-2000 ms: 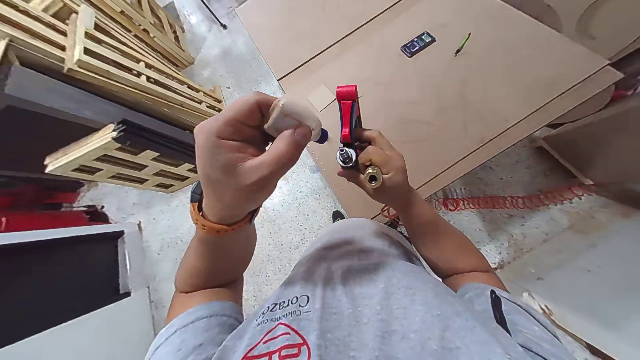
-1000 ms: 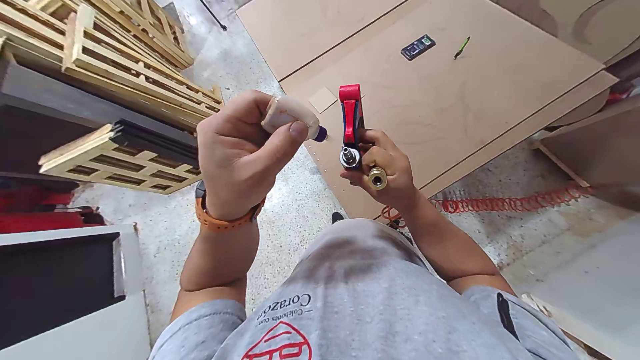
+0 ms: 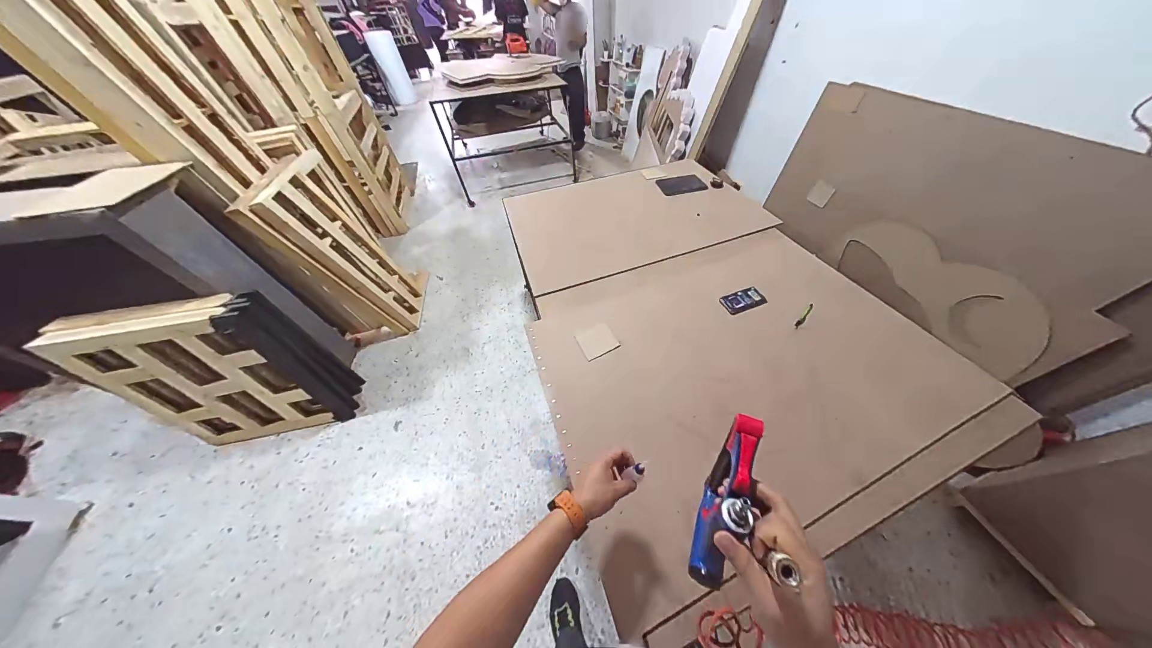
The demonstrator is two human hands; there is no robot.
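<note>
My left hand, with an orange watch band at the wrist, holds a small bottle with a dark blue cap over the near left part of the brown board tabletop. To its right, my right hand grips a red and blue air tool, which looks like a pneumatic stapler. A brass air fitting shows at the hand. A square board offcut, a phone-like dark device and a green pen-like item lie on the board.
A red coiled air hose runs at the lower right. Wooden frames and a slatted stack stand at left. Large board sheets lean on the right wall. Farther back, a person stands beside a metal-legged table.
The view has tilted up toward the room. My left hand has moved with the bottle from above the floor, near my chest, out to the tabletop's left side. The tool stays in my right hand.
</note>
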